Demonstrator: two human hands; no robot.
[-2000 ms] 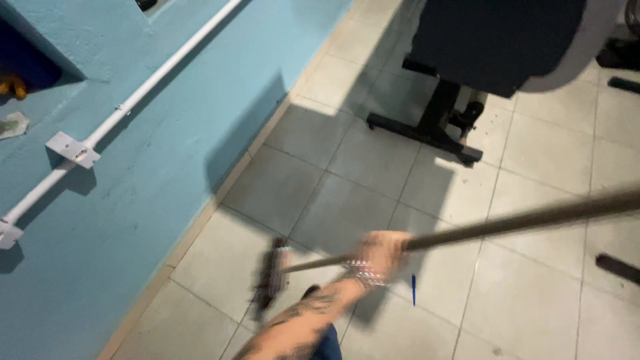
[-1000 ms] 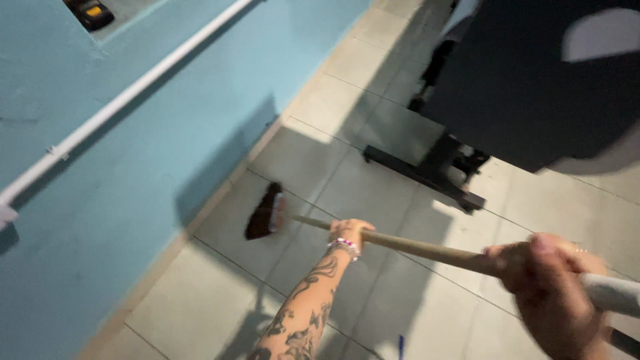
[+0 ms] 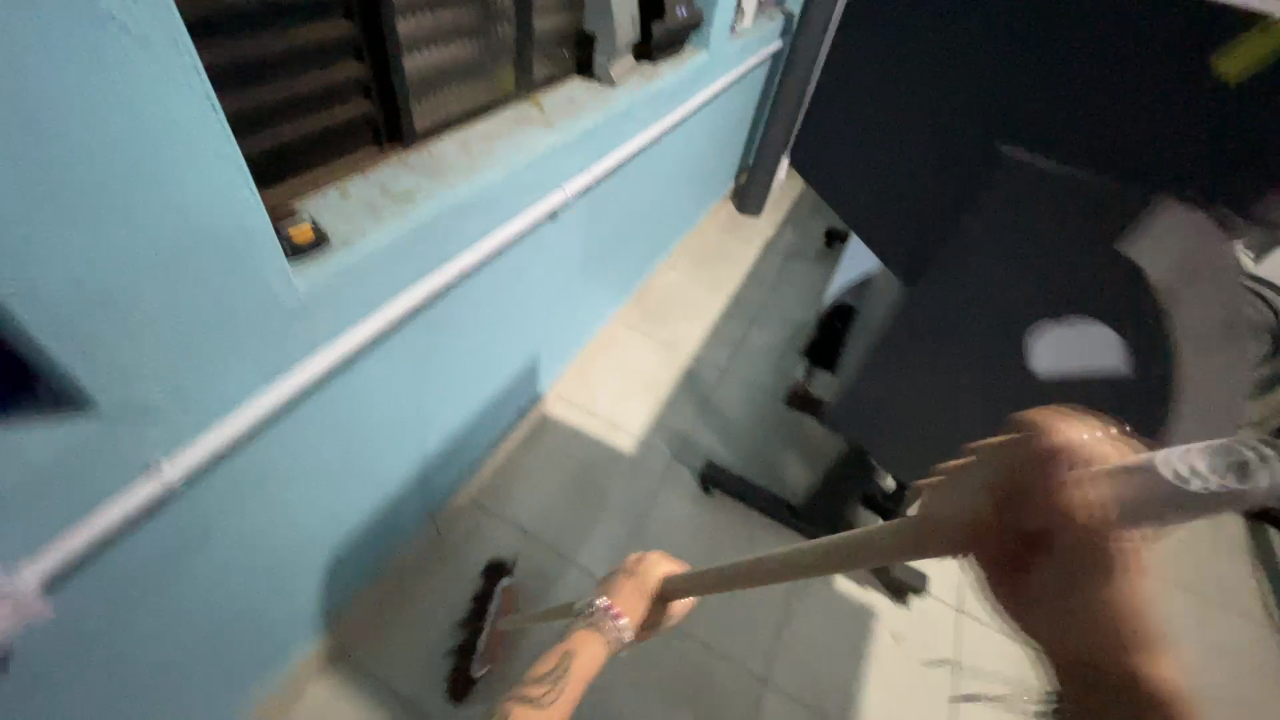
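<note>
A broom with dark bristles (image 3: 482, 630) rests its head on the tiled floor near the foot of the blue wall. My left hand (image 3: 645, 592), below a beaded bracelet and a tattooed forearm, grips the wooden broom handle (image 3: 800, 562) toward its lower part. Farther up the handle, at the right, my right hand (image 3: 1050, 500) is closed around it and looks blurred. Beyond my right hand the handle's end has a pale, clear-looking wrap.
A dark panel (image 3: 1000, 260) on black metal feet (image 3: 760, 500) stands at the right. A white conduit (image 3: 400, 305) runs along the blue wall (image 3: 520, 320). Above it, a window sill (image 3: 420, 190) holds a small black and yellow object (image 3: 300, 235). A dark post stands farther back.
My right hand, not visible two seconds ago, is on the upper handle in the later two frames. The view has swung up to show more of the wall and window.
</note>
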